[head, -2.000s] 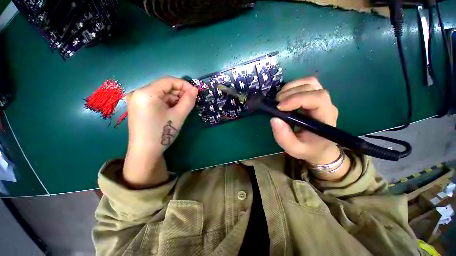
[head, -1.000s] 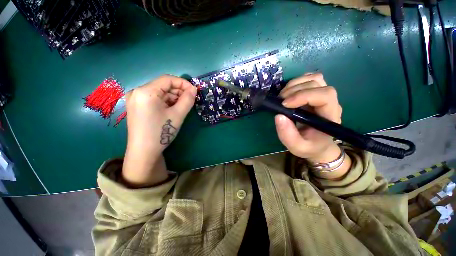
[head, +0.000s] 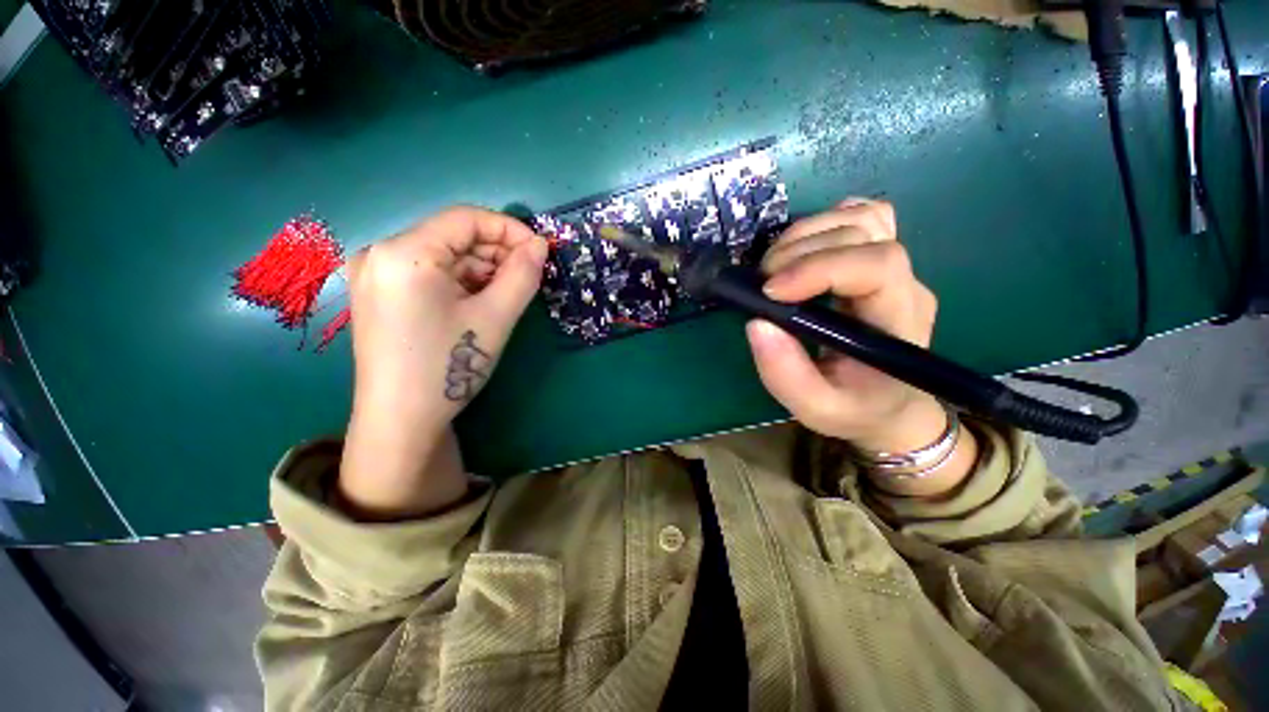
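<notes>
A dark PCB panel (head: pixel 651 264) with silvery parts lies slightly tilted on the green mat in front of me. My left hand (head: pixel 452 299) pinches a short red lead wire (head: pixel 553 244) at the panel's left end; most of the wire is hidden by the fingers. My right hand (head: pixel 856 327) holds the black soldering iron (head: pixel 891 352) like a pen. Its tip points left over the panel's left half, a little right of the red wire; contact cannot be told. A pile of red lead wires (head: pixel 290 271) lies left of my left hand.
Stacked PCB panels (head: pixel 209 70) stand at the upper left. A round dark grille (head: pixel 543 28) is at the top edge, cardboard (head: pixel 988 11) right of it. Tweezers (head: pixel 1186 125) and black cords (head: pixel 1130 195) lie at the right. An open box (head: pixel 1204 556) is below the bench at right.
The right hand and iron shift slightly right, then back left. The left hand stays almost still with the wire pinched.
</notes>
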